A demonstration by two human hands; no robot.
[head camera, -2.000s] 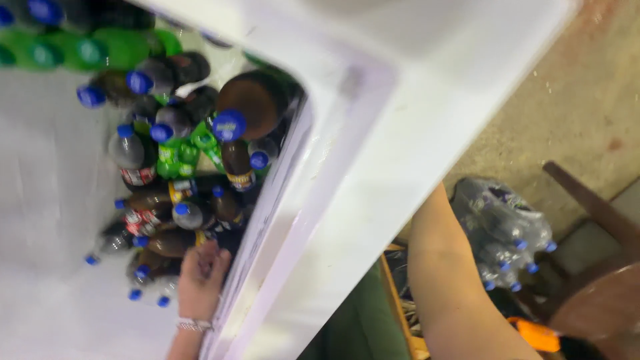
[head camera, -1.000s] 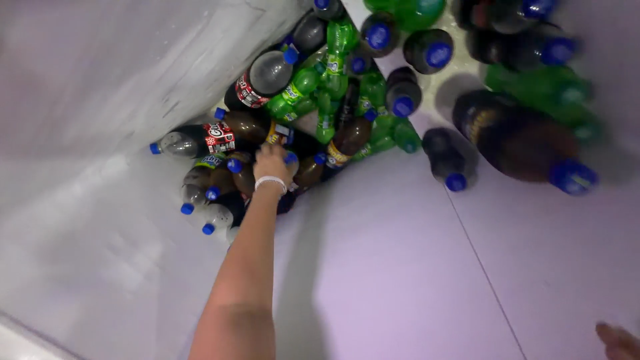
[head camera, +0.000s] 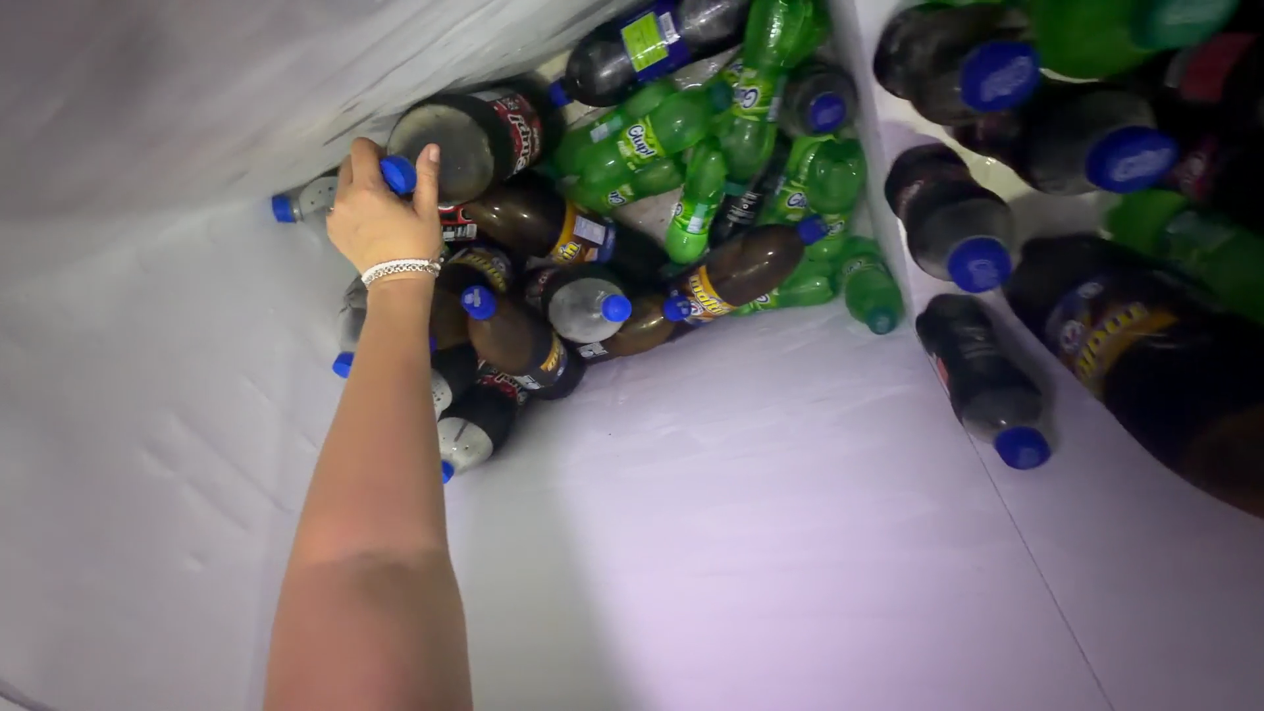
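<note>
My left hand (head camera: 387, 209), with a pale bracelet at the wrist, has its thumb and fingers around the blue cap (head camera: 398, 174) of a large dark soda bottle (head camera: 446, 146) with a red and black label. The bottle lies against the wall of a white chest. Just below the fingers are brown malt drink bottles (head camera: 513, 336) and a clear-shouldered dark bottle (head camera: 585, 304), in a heap. Green soda bottles (head camera: 681, 123) lie to the right of them. My right hand is not in view.
The chest's pale wall (head camera: 128, 395) runs along the left, and a white inner surface (head camera: 790, 513) spans the lower middle. On a raised ledge at the right stand dark bottles (head camera: 953, 217), a leaning small bottle (head camera: 983, 380) and a large malt bottle (head camera: 1136, 346).
My left hand has moved from the brown bottles in the heap to the large dark bottle's cap by the wall. Part of my right hand, visible at the lower right a second ago, is out of view.
</note>
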